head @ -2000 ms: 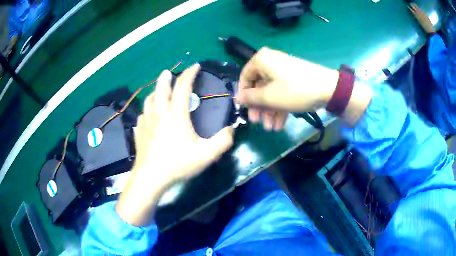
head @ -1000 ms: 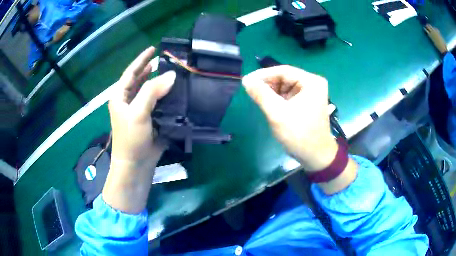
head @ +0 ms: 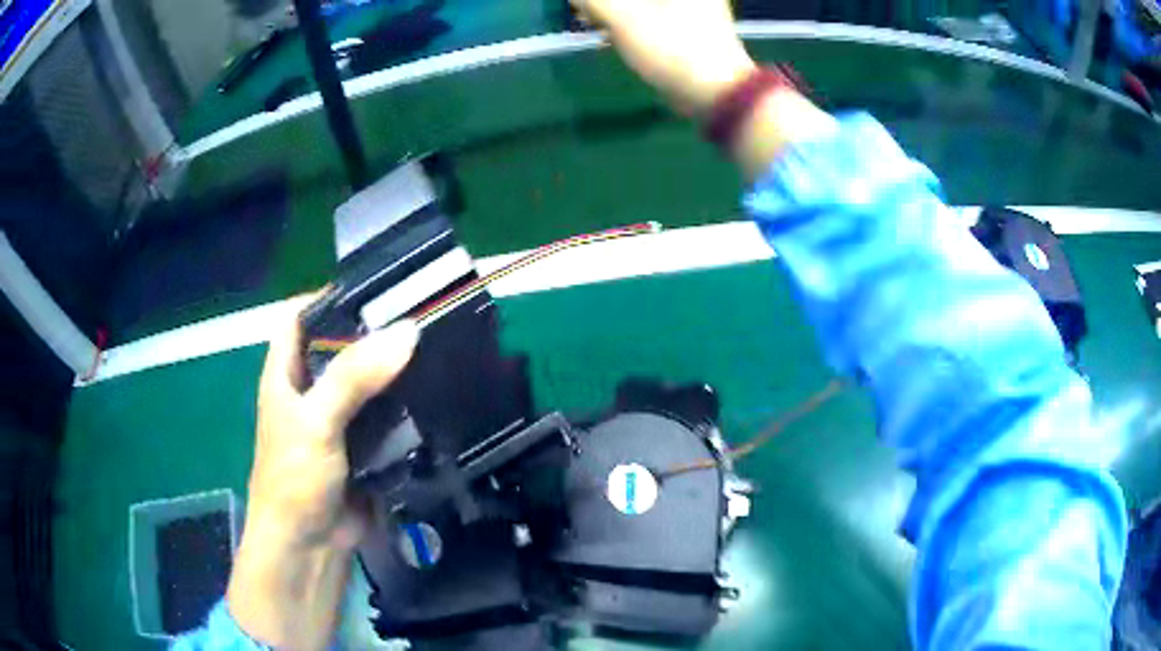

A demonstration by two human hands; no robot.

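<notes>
My left hand (head: 306,445) grips a black blower fan unit (head: 446,369) and holds it tilted, side on, above the bench. Its red, yellow and dark lead wires (head: 548,257) stretch to the upper right, their small connector end free. My right hand (head: 675,45) is at the top edge, fingertips cut off; whether it holds anything is hidden. A second fan unit (head: 637,534) with a round white label lies flat on the bench, its lead running right. A third fan unit (head: 433,579) lies to its left, partly covered by the held one.
A translucent screw bin (head: 144,560) stands at the left, dark inside. Another fan unit (head: 1038,267) is at the far right, partly behind my right sleeve. A white rail (head: 204,337) crosses the green bench (head: 611,331). A dark post (head: 329,102) stands beyond it.
My right hand has moved from beside the unit up to the top edge, away from the wires. My left hand still holds the unit, now tilted differently. The view has turned.
</notes>
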